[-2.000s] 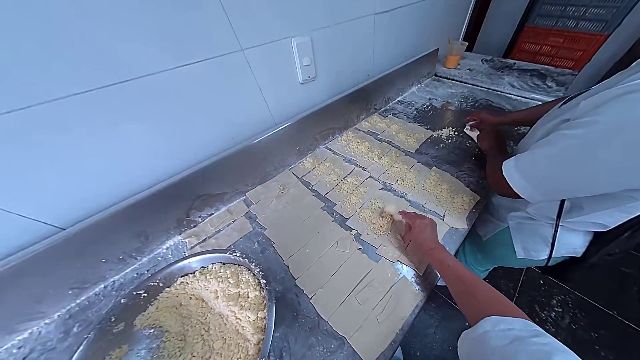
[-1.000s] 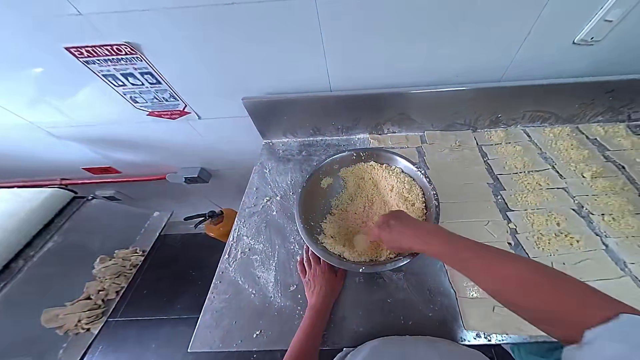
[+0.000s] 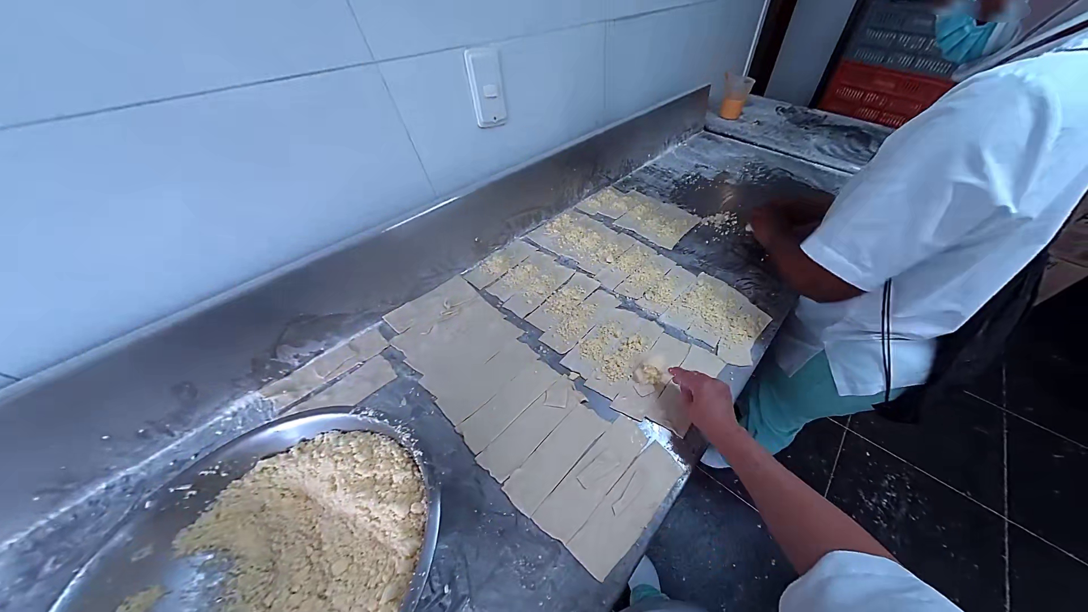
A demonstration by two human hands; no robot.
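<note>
My right hand [image 3: 704, 398] is over the near end of a row of dough pieces [image 3: 671, 353], at the steel table's front edge. A small pile of yellowish crumbly filling [image 3: 650, 374] lies at its fingertips; whether the fingers still hold any is hidden. Crumbled filling [image 3: 616, 350] is scattered over the rows beyond. Closer to the camera lie bare flat dough strips [image 3: 544, 425], side by side. At the lower left a round steel bowl [image 3: 432, 510] holds a heap of the same crumbly filling [image 3: 340, 510]. My left hand is out of view.
A co-worker in a white shirt [image 3: 960, 161] stands at the right, hands low over the floured far end of the table. A plastic cup with orange contents [image 3: 733, 98] stands by the wall. Red crates [image 3: 884, 89] are stacked behind. A raised steel backsplash [image 3: 340, 293] borders the table.
My right hand has moved from the filling in the bowl to the dough pieces on the right. My left hand, on the table by the bowl before, has left the view. The view has swung right.
</note>
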